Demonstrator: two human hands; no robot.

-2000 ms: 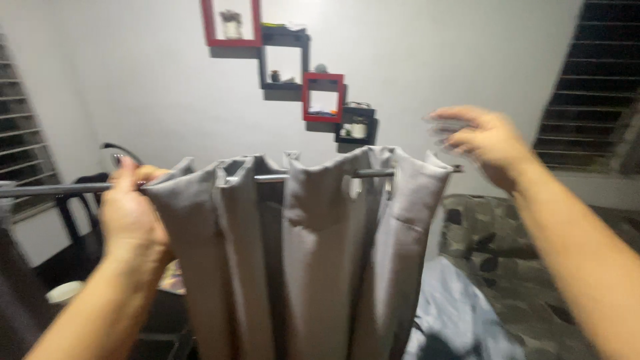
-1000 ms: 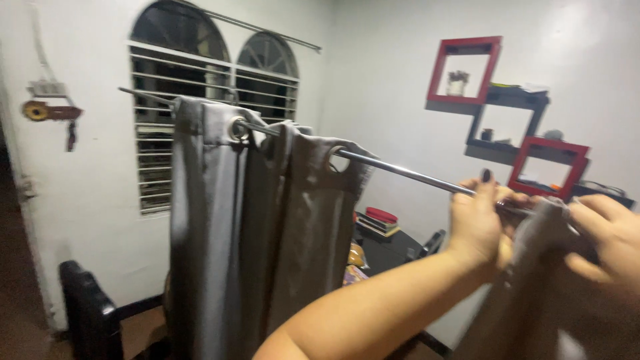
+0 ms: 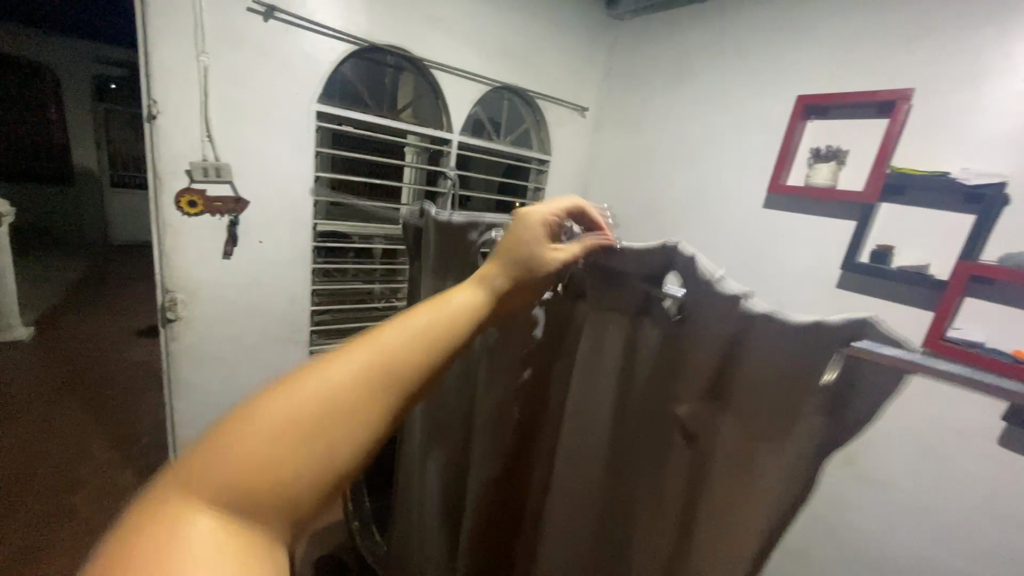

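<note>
A gray grommet curtain (image 3: pixel 624 400) hangs spread across the middle, threaded on a metal curtain rod (image 3: pixel 936 366) whose bare part sticks out at the right. My left hand (image 3: pixel 548 240) pinches the curtain's top edge near its middle, its arm reaching up from the lower left. One metal grommet (image 3: pixel 674 294) shows just right of that hand. Folds of cloth hide most of the rod. My right hand is out of view.
Behind the curtain is a barred arched window (image 3: pixel 384 160) with a double rod (image 3: pixel 416 56) above it. Red and black box shelves (image 3: pixel 840 192) are on the right wall. A key holder (image 3: pixel 212 202) hangs left, beside a doorway.
The curtain, bunched in folds a second ago, now spreads wider along the rod. My left hand has moved onto its top edge; my right hand has left the view. The view has turned left.
</note>
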